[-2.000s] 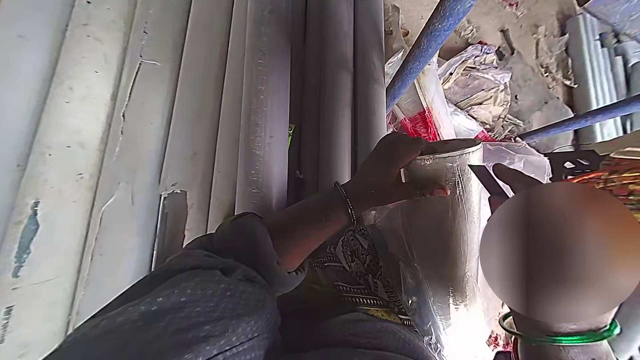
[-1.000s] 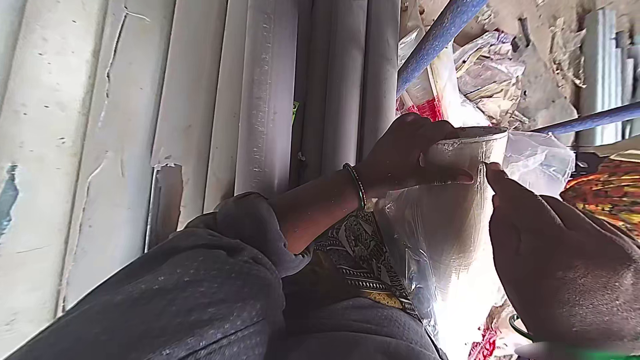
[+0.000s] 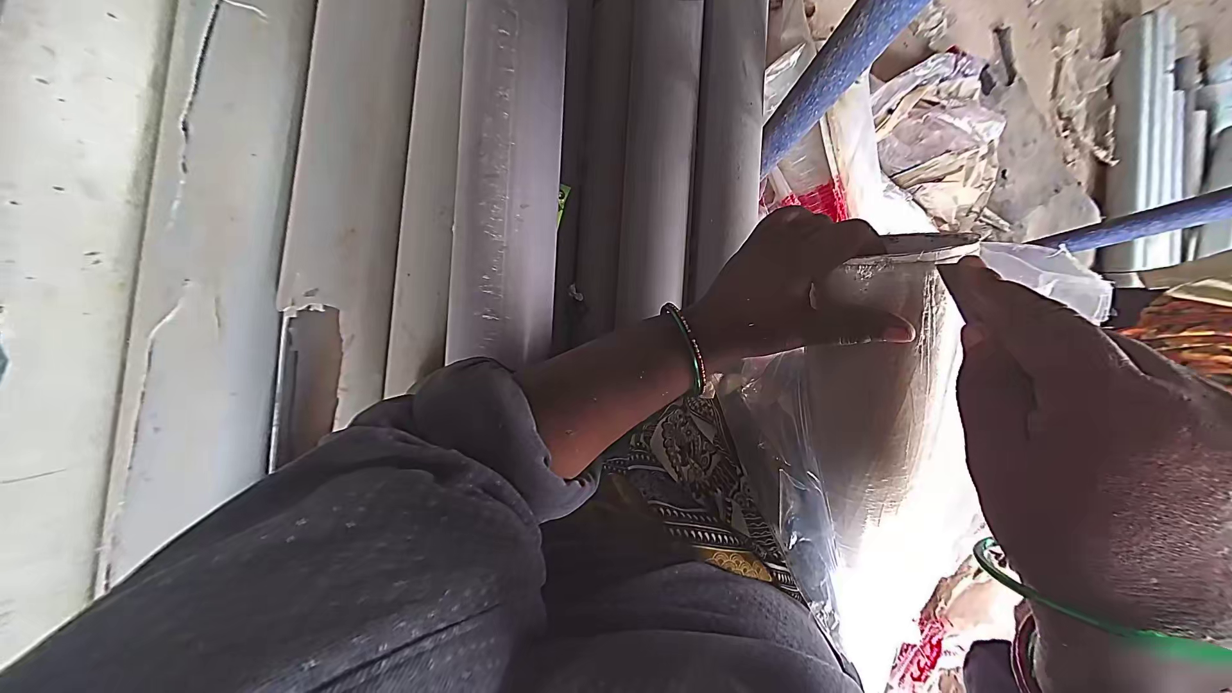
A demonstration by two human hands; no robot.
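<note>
A wide grey pipe (image 3: 876,385), apparently plastic, stands with its open end up in front of my lap, partly wrapped in clear plastic film (image 3: 794,481). My left hand (image 3: 804,289) grips its upper end from the left, thumb across the outer wall and fingers at the rim. From the right, my right hand (image 3: 1078,414) reaches to the same rim, fingertips at its right edge. A thin dark edge shows beside those fingertips; whether it is a tool held there is unclear. Glare hides the pipe's lower right side.
Long grey pipes (image 3: 510,173) lie side by side on the left, some with torn wrapping. Blue metal bars (image 3: 837,82) cross the upper right. Crumpled plastic sheeting (image 3: 943,135) lies beyond, with more pipes (image 3: 1141,144) at the far right and orange patterned cloth (image 3: 1189,322) below them.
My right hand has come up to the pipe's rim; two seconds ago it was lower right, with a dark flat piece at its fingers. My left hand has stayed on the pipe.
</note>
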